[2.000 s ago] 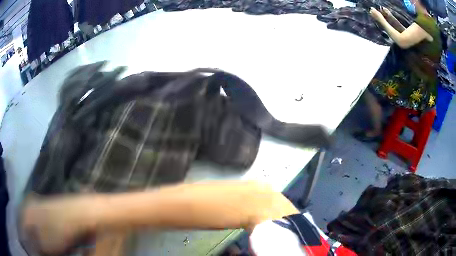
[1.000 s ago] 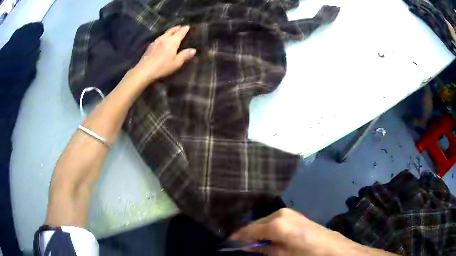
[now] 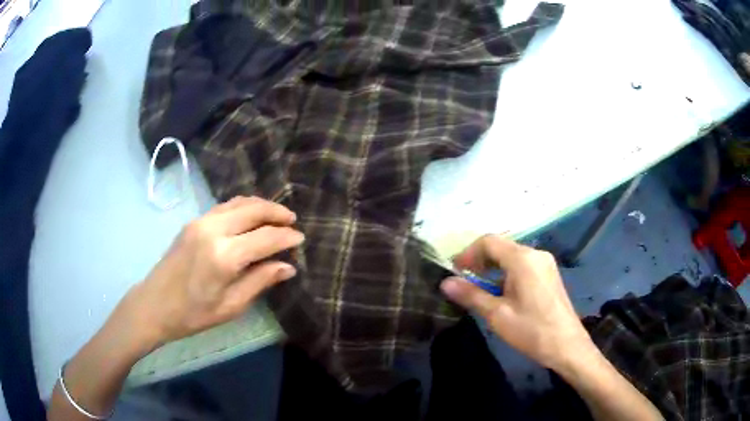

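A dark brown plaid garment (image 3: 354, 181) lies spread over the table, its lower end hanging over the near edge. Its plain dark lining (image 3: 215, 78) shows at upper left. A thin white loop (image 3: 168, 174) lies at its left side. My left hand (image 3: 222, 267) rests with its fingertips on the garment's left edge, fingers bent. My right hand (image 3: 518, 300) holds the blue-handled thread snips (image 3: 473, 278), blades pointing up and left at the garment's right edge. Whether the blades touch a thread cannot be told.
A long navy cloth piece (image 3: 37, 164) lies at the table's left. The pale table's (image 3: 576, 115) edge runs diagonally at right. A crumpled plaid pile (image 3: 678, 341) is low at right, near a red stool (image 3: 728, 234). Dark cloth lies at the top right corner.
My left hand has moved down from the upper garment to its left edge. My right hand has risen from the bottom hem to the right edge, with the snips now clearly visible.
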